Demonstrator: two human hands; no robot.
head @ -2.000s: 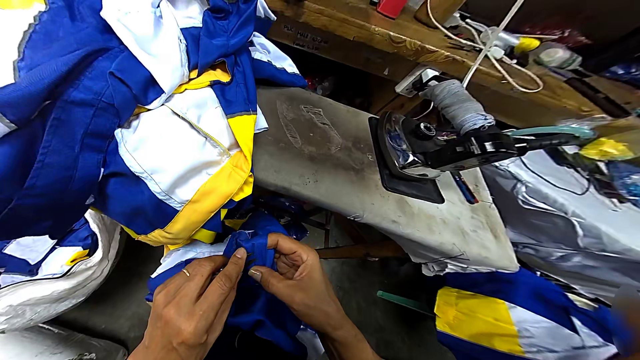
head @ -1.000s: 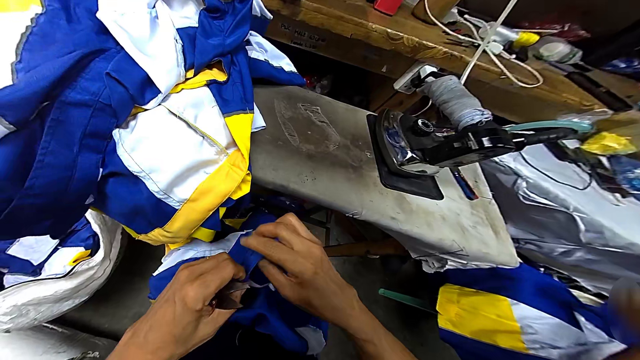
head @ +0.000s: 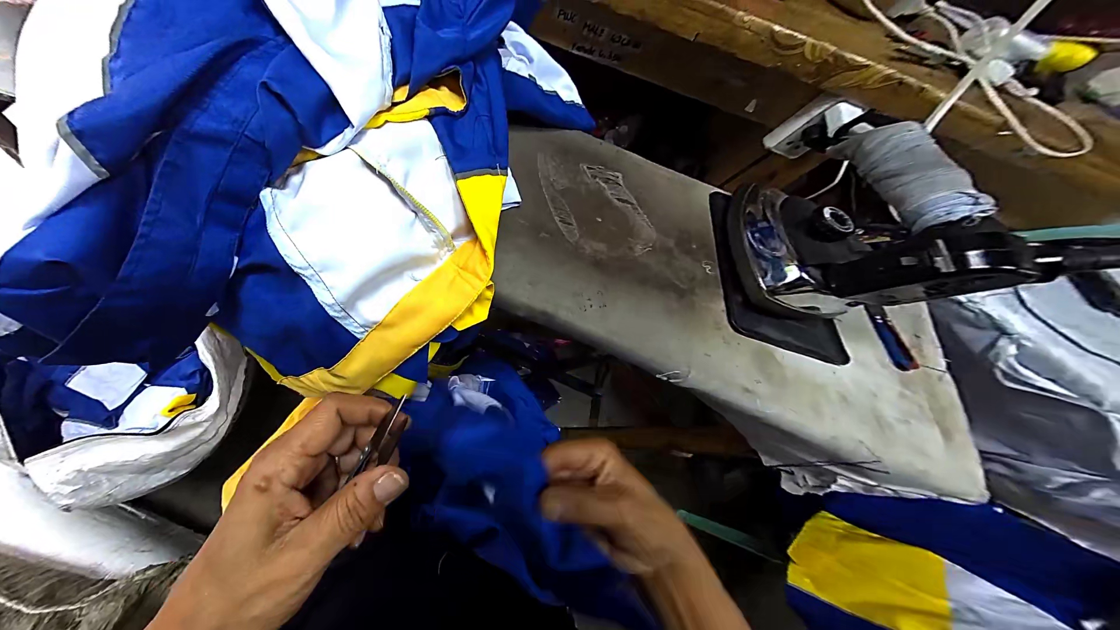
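My left hand (head: 319,490) holds a small metal tool (head: 378,446), perhaps thread snips, its tip pointing up between thumb and fingers. To its right, my right hand (head: 604,507), blurred, pinches the edge of a blue cloth garment (head: 481,481) that hangs low in front of me. Just above my left hand, a heap of blue, white and yellow garments (head: 367,236) lies over the left end of a padded ironing board (head: 647,262). Most of the blue garment's lower part is dark and blurred.
An electric iron (head: 787,254) rests on a dark pad (head: 779,328) at the board's right, beside a small tool (head: 891,337). A white sack (head: 131,464) of garments stands at left. A wooden shelf (head: 787,70) with cords runs behind. More coloured cloth (head: 875,569) lies lower right.
My hands, close together on the blue garment before, have moved apart. My left hand has drawn back from the cloth, and the small metal tool now shows clearly in it.
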